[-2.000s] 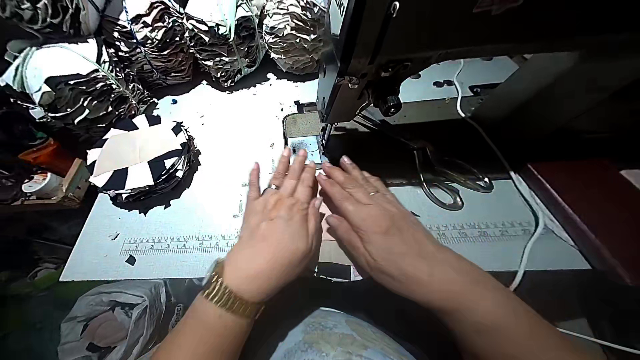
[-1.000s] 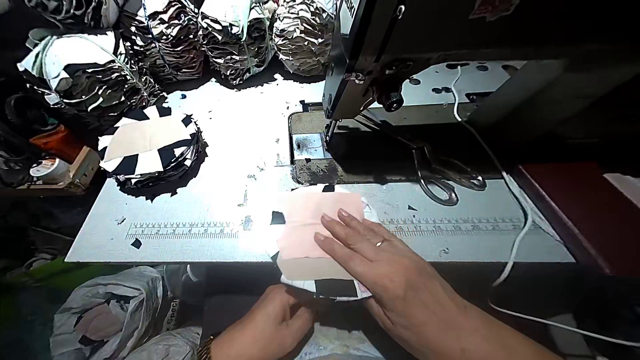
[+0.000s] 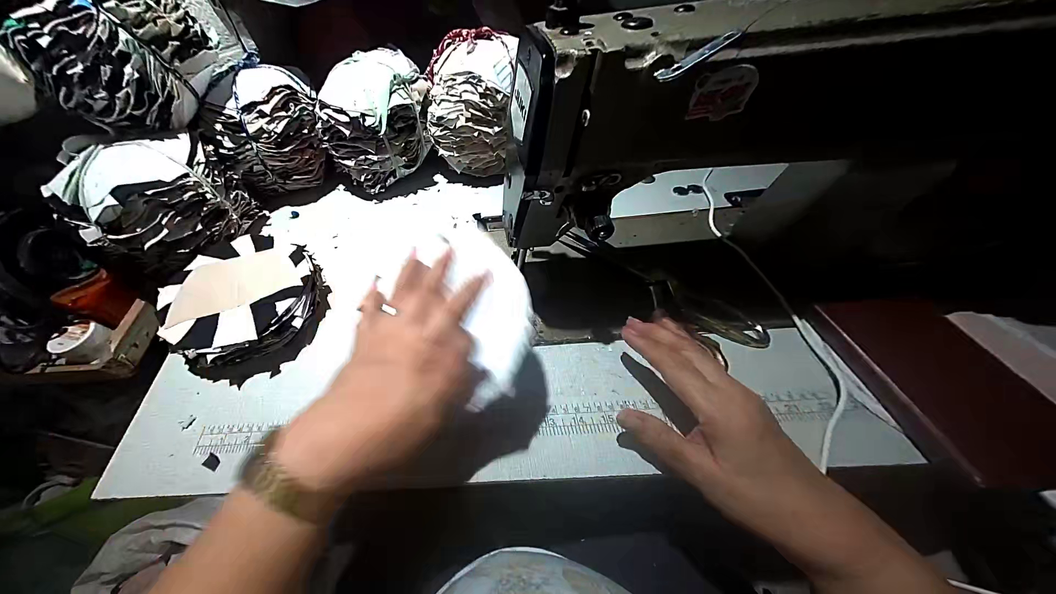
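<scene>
My left hand (image 3: pixel 412 363), blurred, with a gold watch on its wrist, is over a round white cloth piece (image 3: pixel 499 309) left of the sewing machine's needle area; its fingers lie across the piece, and whether they grip it cannot be told. My right hand (image 3: pixel 701 404) is held with its fingers apart and nothing in it, above the table in front of the scissors (image 3: pixel 726 326). A stack of round patchwork pieces (image 3: pixel 235 301) in black, white and cream lies at the left of the table. The sewing machine (image 3: pixel 549 157) stands behind the hands.
Tied bundles of stacked fabric pieces (image 3: pixel 371 115) line the back left. A printed ruler scale (image 3: pixel 577 421) runs along the front of the white table (image 3: pixel 330 474). A white cord (image 3: pixel 771 285) crosses at the right, by a dark red surface (image 3: pixel 916 396). A small wooden box (image 3: pixel 136 338) stands at the far left.
The round piece has gone from the front of the table up beside the needle area, now white side up. My left hand has moved up onto it, and my right hand has come off it to the right.
</scene>
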